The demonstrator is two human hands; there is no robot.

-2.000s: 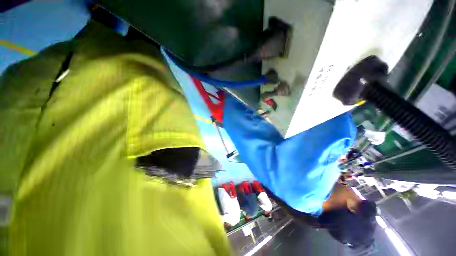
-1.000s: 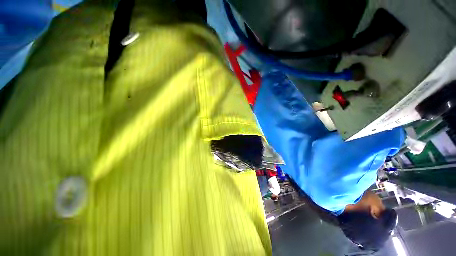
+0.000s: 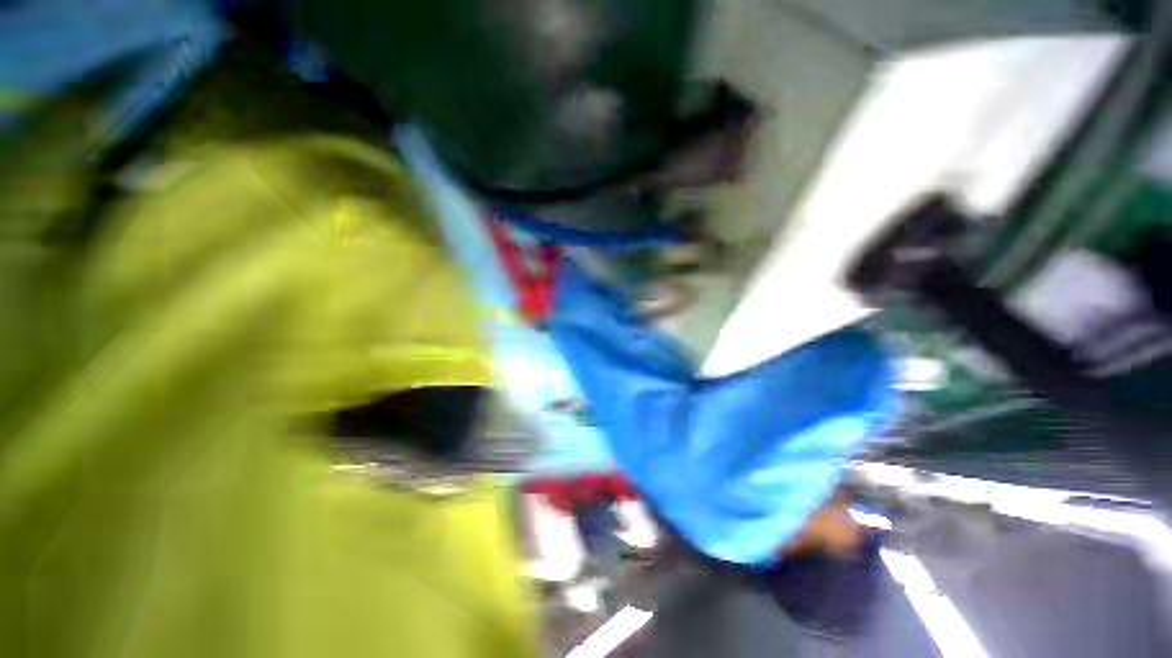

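Observation:
Neither of my hands shows in the head view. The view is tilted and blurred. A yellow-green smock [image 3: 244, 296] fills the left side, with a dark opening at its pocket edge. Nearest on the right is a white box [image 3: 835, 193] with a black flexible neck [image 3: 1009, 328] fixed to it. No module or tool can be made out.
A person in a blue smock [image 3: 720, 424] sits beyond the white box. A pale panel [image 3: 784, 103] carries a blue cable [image 3: 578, 235] and a dark cable. A dark green surface [image 3: 488, 77] is at the top. Red stool legs [image 3: 524, 270] and strip lights [image 3: 932, 598] also show.
Compared with one second ago, the smock, the seated person and the panel sit further left in the picture. More of the white box and black neck shows, and the picture is more blurred.

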